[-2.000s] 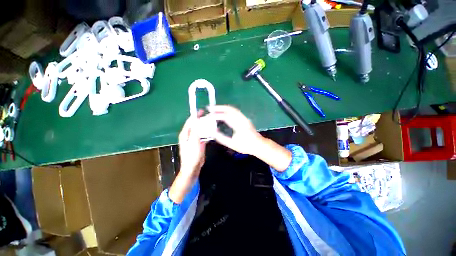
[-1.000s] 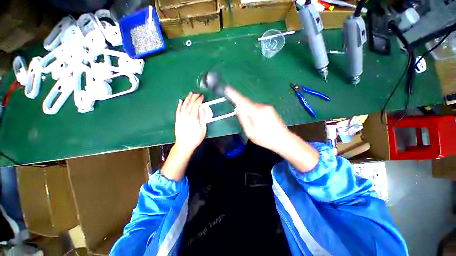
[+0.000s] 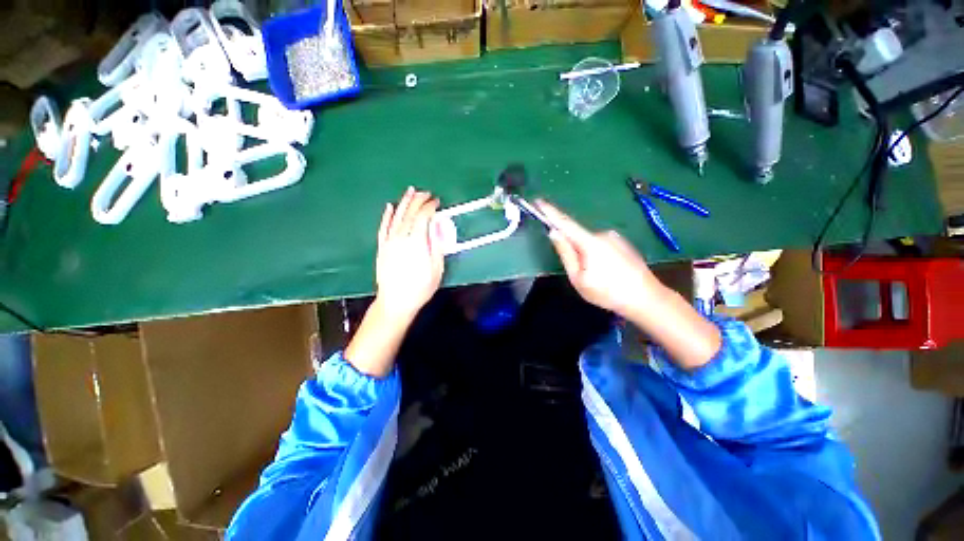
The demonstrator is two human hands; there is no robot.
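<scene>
A white plastic loop-shaped unit [image 3: 481,246] lies on the green bench top near its front edge, its open loop pointing right. My left hand [image 3: 409,252] lies over the rounded left end of the unit, fingers extended, and covers that end. My right hand [image 3: 605,269] grips the handle of the mallet [image 3: 512,182], whose dark, blurred head is at the upper right part of the loop. Whether the head touches the loop cannot be told. Much of the mallet's handle is hidden in my right hand.
White housings [image 3: 174,122] are heaped at the left, beside a blue bin [image 3: 354,89] of tiny silvery pieces. Blue-handled nippers [image 3: 656,211] lie right of my right hand. A clear cup [image 3: 593,93] and two grey screwdrivers [image 3: 688,106] stand farther back. Cardboard boxes [image 3: 544,35] line the back edge.
The unit has gone from being held in both hands to lying flat under my left hand. My right hand has taken up the mallet, and its head has since moved right along the loop.
</scene>
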